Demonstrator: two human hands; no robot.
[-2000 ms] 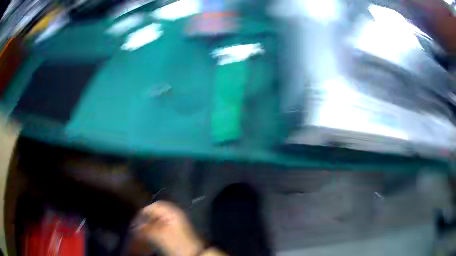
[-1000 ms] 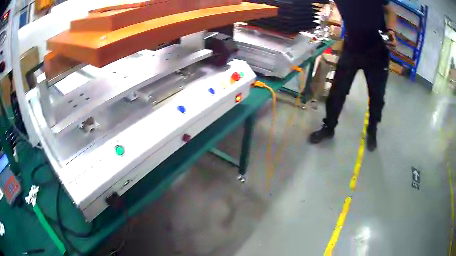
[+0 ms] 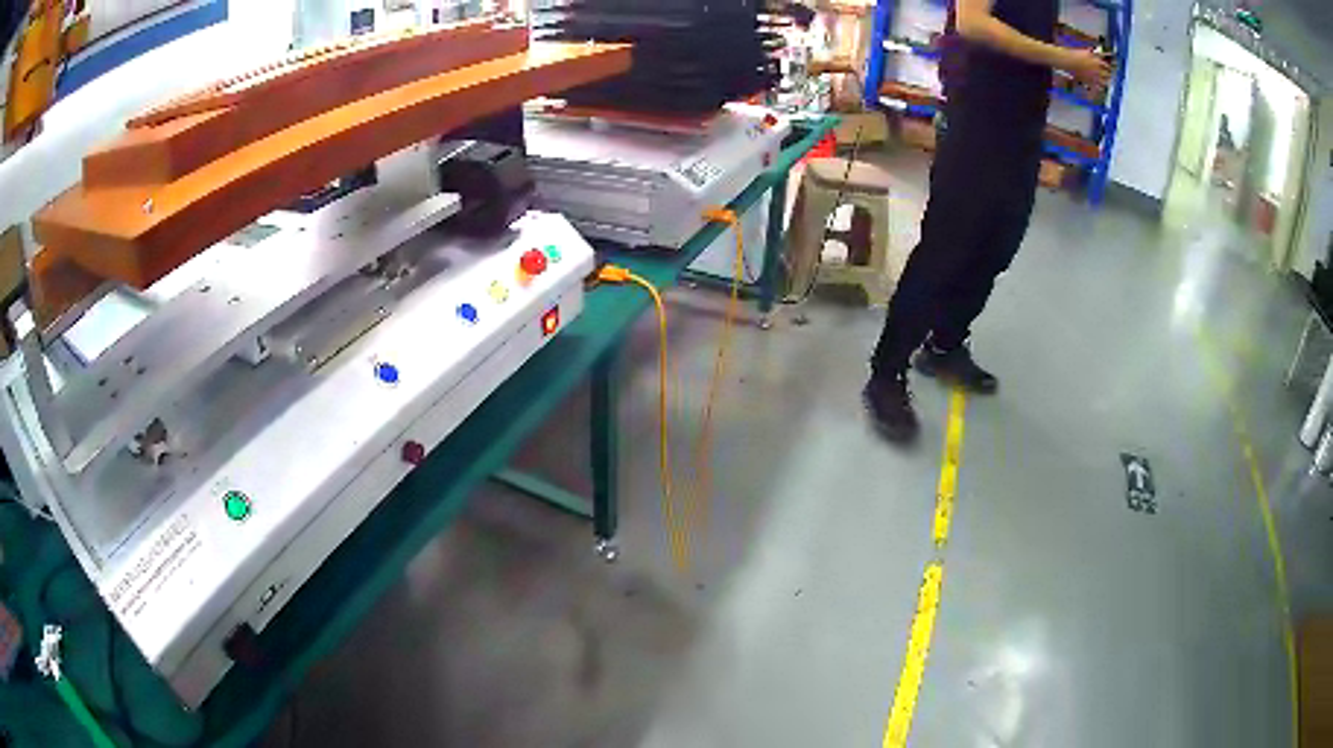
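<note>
Neither of my hands is in the picture. Nearest in front of me on the left is a large white-silver machine (image 3: pixel 314 439) with coloured buttons along its sloping front and an orange top (image 3: pixel 293 139). It stands on a green-topped bench (image 3: pixel 483 424). At the lower left edge a bright green strip (image 3: pixel 81 709) with a white wad at its end lies on the bench, cut off by the picture's rim.
A person in dark clothes (image 3: pixel 965 190) stands on the grey floor by a yellow line (image 3: pixel 936 541). Behind are a second machine (image 3: pixel 629 176) with a black stack (image 3: pixel 658 51), a stool (image 3: pixel 845 219) and blue shelving (image 3: pixel 1104 132). Orange cables (image 3: pixel 665 424) hang from the bench.
The view has swung from the bench and one hand to the aisle, then further right, so the machine has shifted left. The person has changed stance.
</note>
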